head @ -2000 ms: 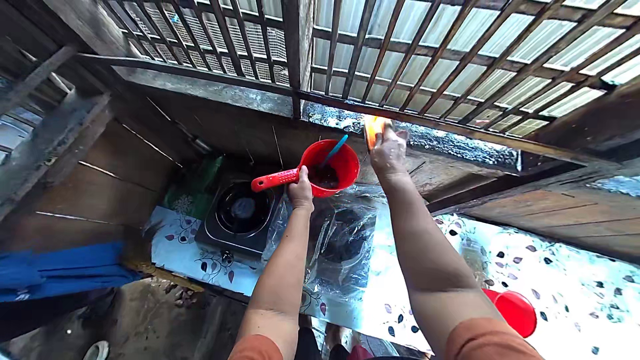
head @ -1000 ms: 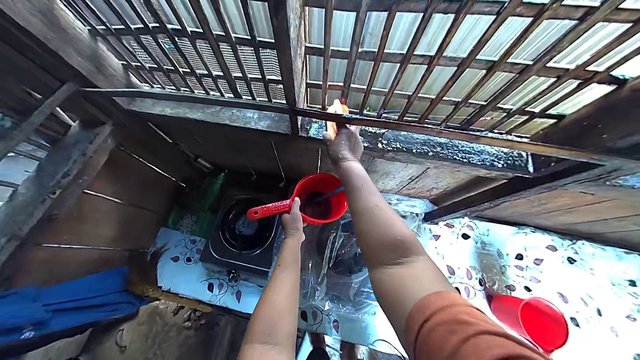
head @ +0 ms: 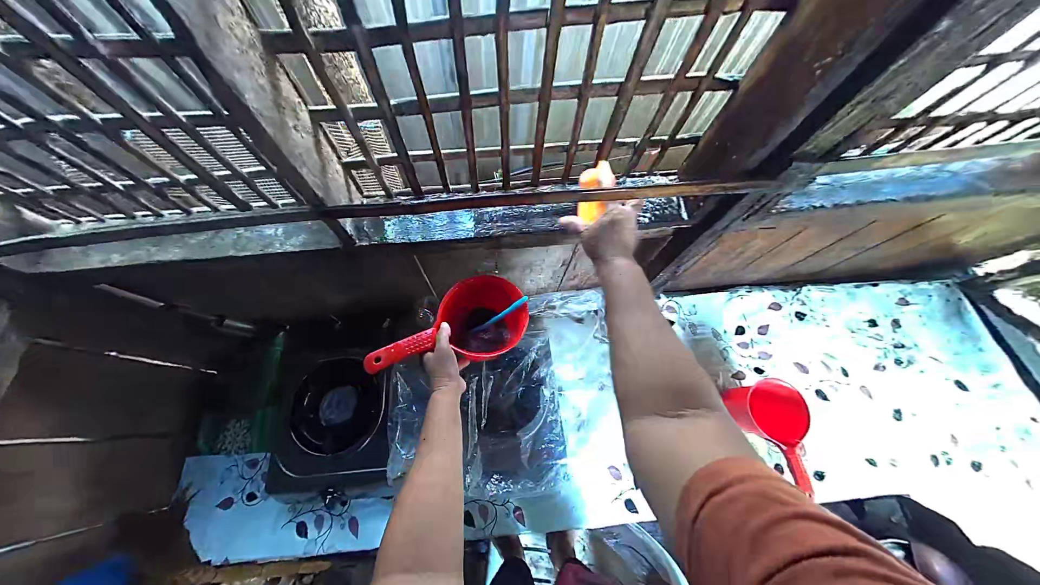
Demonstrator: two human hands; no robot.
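My left hand (head: 444, 361) grips a red plastic dipper (head: 484, 284) where its handle meets the bowl. The dipper is held above the plastic-covered right side of the stove, with dark contents and a blue stick-like utensil (head: 508, 313) leaning in it. My right hand (head: 608, 229) is stretched out to the window ledge, its fingers around an orange object with a pale top (head: 595, 191), partly behind a thin rail. A second red dipper (head: 780, 410) rests on the leaf-patterned table cover (head: 861, 357), right of my right forearm.
A gas stove (head: 280, 463) stands on the left, with an open burner (head: 337, 406) and clear plastic sheeting (head: 520, 439) over its right part. Wooden window slats (head: 504, 97) rise above the wet ledge (head: 431, 226). Blue cloth (head: 101, 571) shows at the lower left.
My right hand moved left along the ledge, then back right, with the orange object. My left hand still holds the dipper. The view has shifted to the right.
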